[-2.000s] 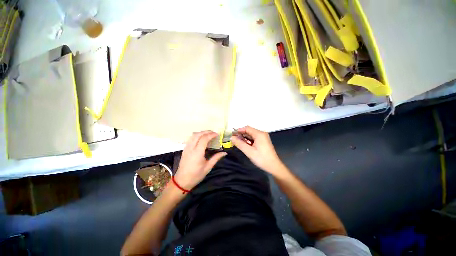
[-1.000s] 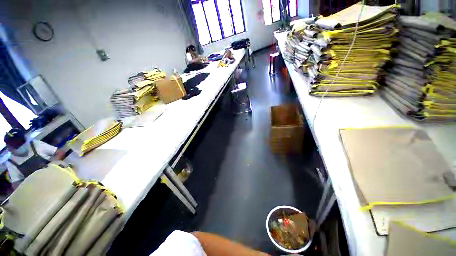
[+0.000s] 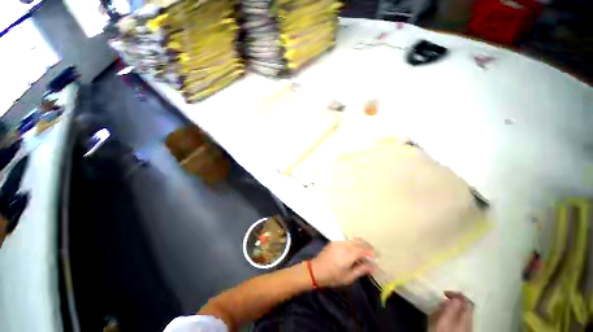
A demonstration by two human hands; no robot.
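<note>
A beige bag body (image 3: 403, 201) lies on the white table in front of me, blurred by motion. Its yellow edge binding (image 3: 442, 256) runs along the right side to a loose tail at the near corner. My left hand (image 3: 351, 260), with a red wrist string, has its curled fingers on the body's near edge, left of that corner. My right hand (image 3: 453, 312) is right of the corner, blurred and cut off by the bottom edge. A dark patch shows at its fingers; I cannot tell what it is.
Another body with a yellow edge (image 3: 313, 148) lies farther left. A pile with yellow tails (image 3: 559, 266) is at right. A white-rimmed waste bucket (image 3: 246, 243) and a cardboard box (image 3: 198, 155) stand on the floor. Tall stacks (image 3: 205, 52) and a black object (image 3: 426, 52) are on the table.
The view swung up and left along the aisle, then back toward my table. Both hands, out of view one second ago, show again. They are farther apart than two seconds ago.
</note>
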